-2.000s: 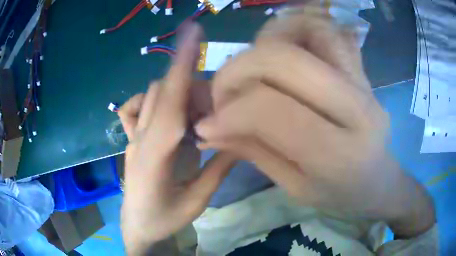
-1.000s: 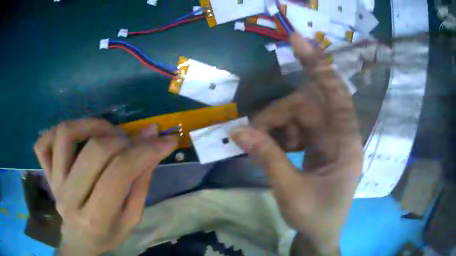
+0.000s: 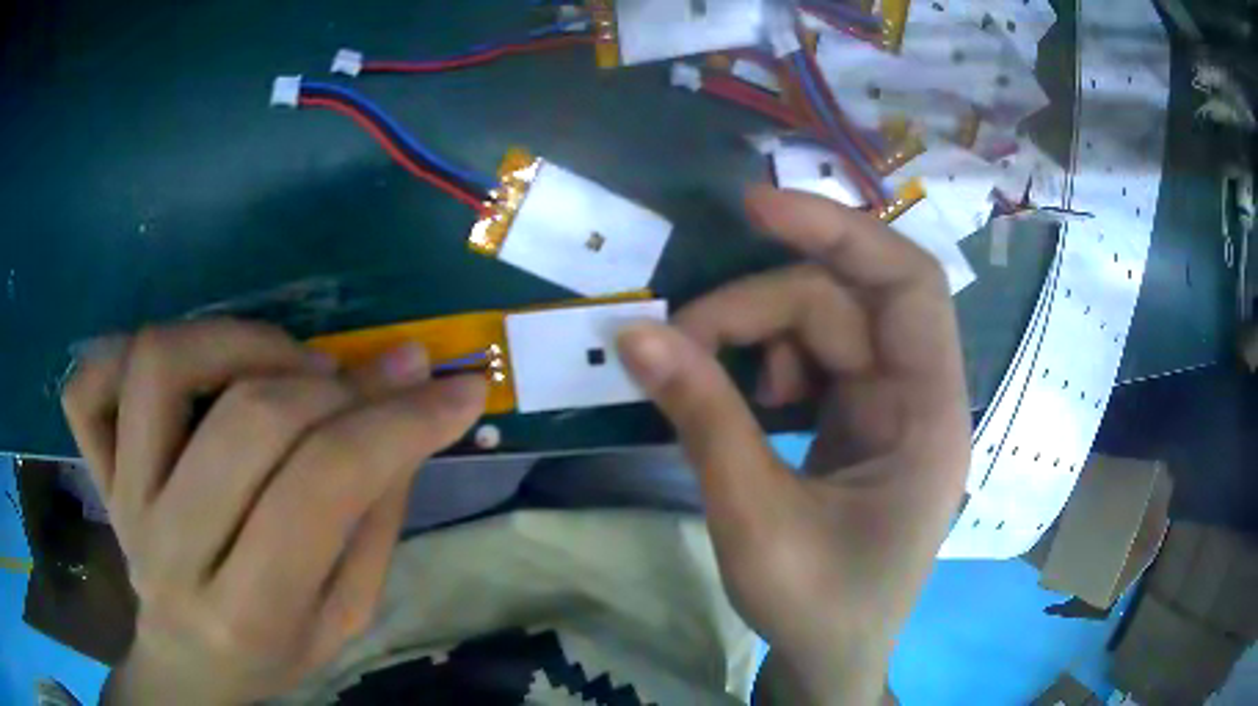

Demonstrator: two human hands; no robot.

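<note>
A white adhesive pad (image 3: 559, 361) with a dark centre square lies over the right part of an amber flexible circuit (image 3: 414, 338) near the table's front edge. My right hand (image 3: 828, 400) has its thumb on the pad's right end, index finger behind it. My left hand (image 3: 262, 469) pinches the circuit and its lead wires just left of the solder points; its fingers hide most of the wires. A finished padded piece (image 3: 591, 232) with red and blue wires and a white connector (image 3: 287, 91) lies just beyond.
A loose pile of padded pieces (image 3: 938, 83) with wires lies at the upper right. Long white pad sheets (image 3: 1104, 276) curve over the right table edge. Cardboard (image 3: 1104, 531) stands below at right. Another padded piece (image 3: 690, 31) lies at the top.
The tilted pad has swung level and moved slightly left onto the amber circuit beside the solder points. Two seconds ago both hands were close together and blurred, with the circuit out of sight.
</note>
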